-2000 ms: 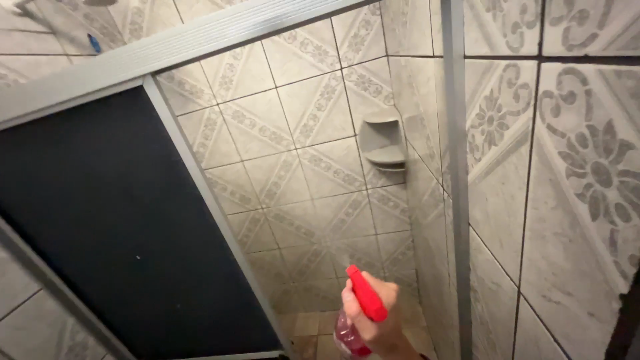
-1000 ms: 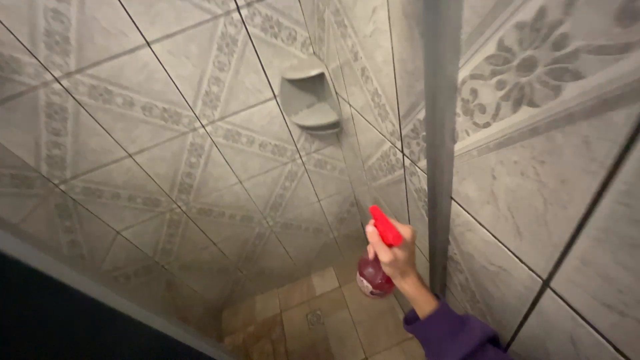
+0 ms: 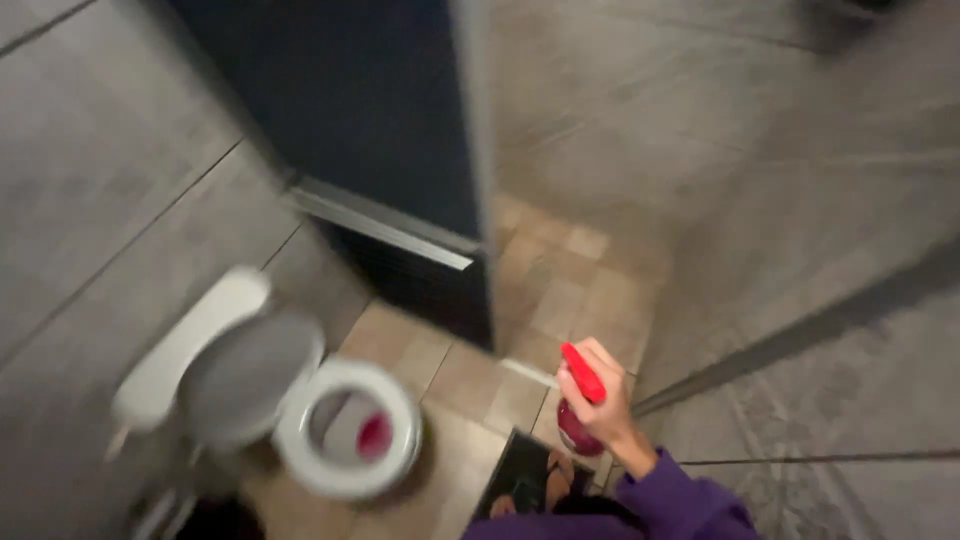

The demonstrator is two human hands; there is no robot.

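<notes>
My right hand point(image 3: 611, 397), in a purple sleeve, grips a spray bottle point(image 3: 576, 431) by its neck, just below the red trigger head point(image 3: 583, 373). Dark pink liquid colours the bottle's body. Hand and bottle are over the tiled floor near the shower entrance, above and to the right of my feet. Left of them is a toilet point(image 3: 349, 429) with its lid point(image 3: 255, 375) raised and pink-red liquid point(image 3: 373, 435) in the bowl. My left hand cannot be seen.
A dark shower door panel point(image 3: 337, 97) with a metal frame stands upper centre, beside the shower's tiled floor point(image 3: 570, 277). My feet point(image 3: 559, 480) are on a dark mat point(image 3: 517, 465). Tiled walls point(image 3: 810, 337) rise on both sides. A blurred dark object point(image 3: 217, 517) lies at lower left.
The view has swung down and left, from the shower wall with its corner shelf to the toilet and floor. My right hand still holds the spray bottle.
</notes>
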